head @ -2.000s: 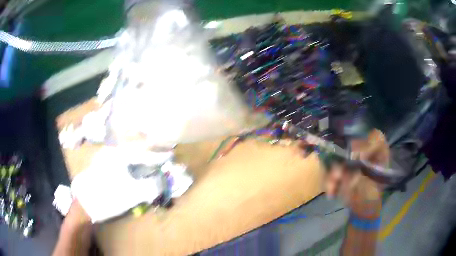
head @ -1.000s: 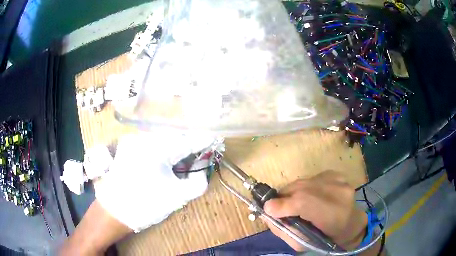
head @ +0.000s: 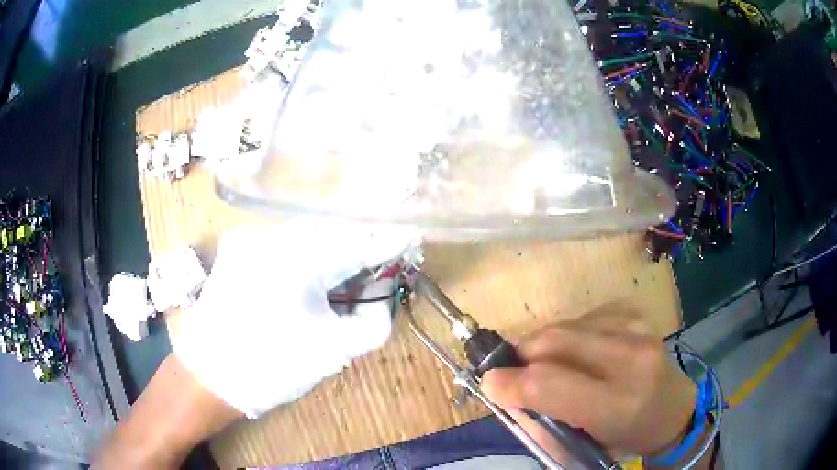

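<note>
My left hand [head: 275, 321], in a white glove, is closed around a small workpiece with dark and red wires [head: 367, 296]. The glove and the hood's rim hide most of the piece. My right hand [head: 597, 386], bare with a blue wrist strap [head: 699, 427], holds the soldering iron [head: 486, 347] like a pen. The iron's tip meets the workpiece at the glove's fingertips. The solder feed tube [head: 436, 347] runs along the iron, its end near the tip.
The clear fume hood [head: 459, 119] hangs just above the hands over the cardboard sheet [head: 477, 413]. White plastic housings [head: 176, 275] lie at the left. Tangled wire leads [head: 684, 119] lie at upper right. Small circuit boards [head: 32, 294] lie at far left.
Since the blurred earliest frame, both hands have come together below the hood. Since one second ago the view has shifted slightly; the iron stays at the workpiece.
</note>
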